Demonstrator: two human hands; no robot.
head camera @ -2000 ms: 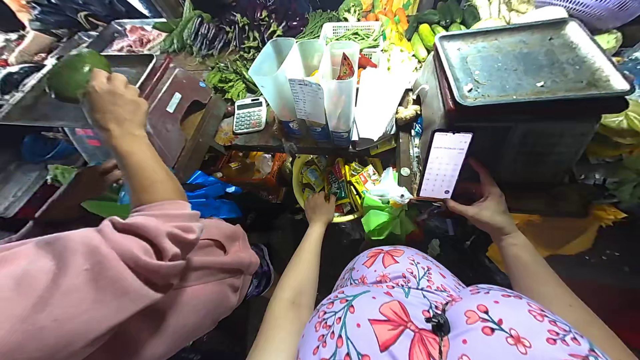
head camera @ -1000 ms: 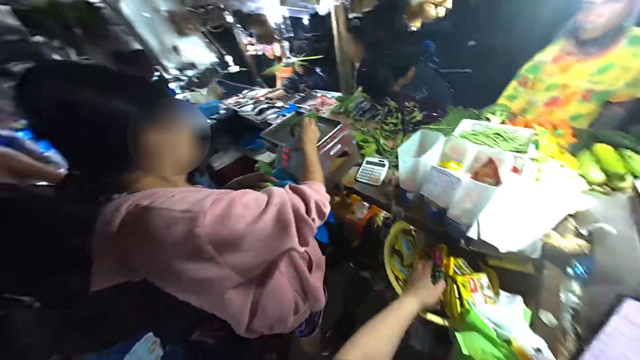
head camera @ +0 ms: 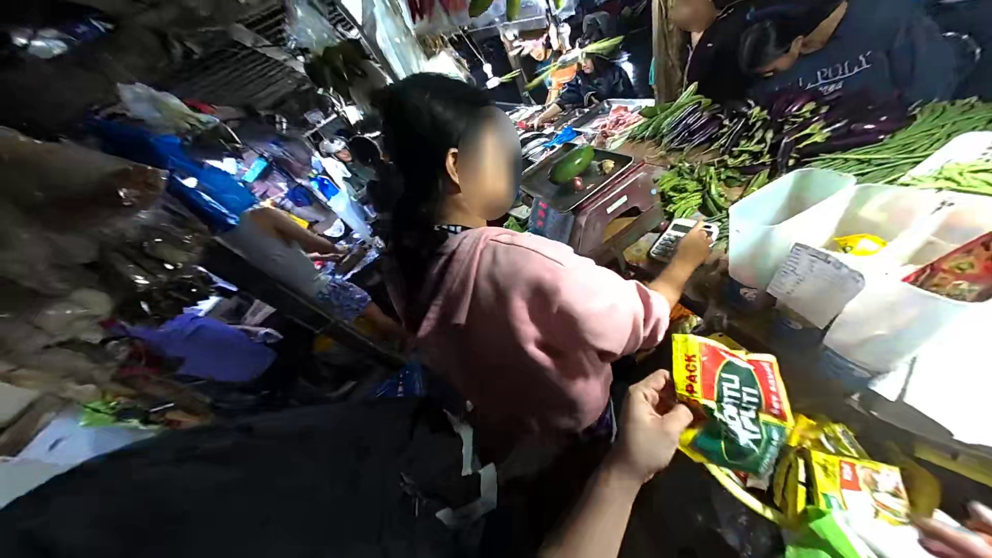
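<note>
My left hand (head camera: 651, 426) pinches the left edge of a yellow, red and green seasoning packet (head camera: 732, 403), raised over a yellow basket (head camera: 740, 492). More yellow packets (head camera: 860, 484) lie in the basket, with a green and white plastic bag (head camera: 825, 535) at its near side. Only some fingers of my right hand (head camera: 957, 535) show at the lower right edge, close to the bag and packets; what they hold is hidden.
A person in a pink top (head camera: 527, 325) sits close on my left, one hand on a white calculator (head camera: 682, 239). Beyond are a weighing scale tray (head camera: 589, 186) with a green fruit, eggplants (head camera: 690, 128) and tall white plastic containers (head camera: 783, 225) on the stall.
My left hand has come up out of the basket with a packet. The co-worker's hand has left the green fruit in the tray and moved to the calculator. The view has swung left.
</note>
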